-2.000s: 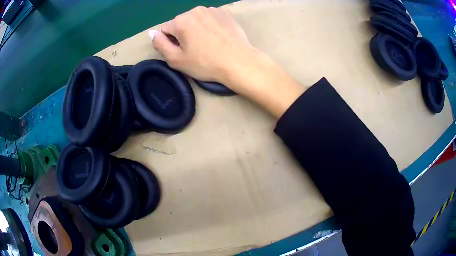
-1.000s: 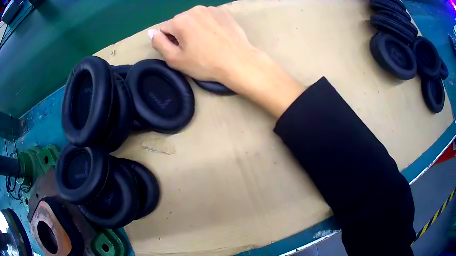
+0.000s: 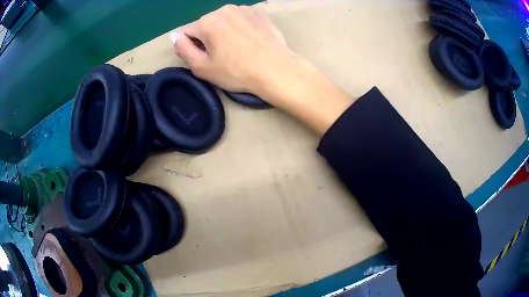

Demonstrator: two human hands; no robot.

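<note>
My right hand [image 3: 235, 49] reaches in from the lower right in a black sleeve, bare and palm down, with its fingers curled. It lies over the back edge of the cardboard sheet [image 3: 301, 203]. A black ear cushion [image 3: 249, 100] shows partly under the wrist; whether the fingers hold anything is hidden. Just left of the hand, several ear cushions [image 3: 185, 110] lean on each other. Nearer to me, a second group of cushions [image 3: 95, 200] overlaps beside the press. My left hand is not in view.
The press fixture [image 3: 58, 270], orange-brown with a dark round opening, stands at the lower left on a green base [image 3: 124, 284]. A shiny metal disc [image 3: 8, 272] shows at the left edge. A smaller pile of ear cushions [image 3: 457, 61] lies at the upper right. A dark green conveyor [image 3: 116, 29] runs behind.
</note>
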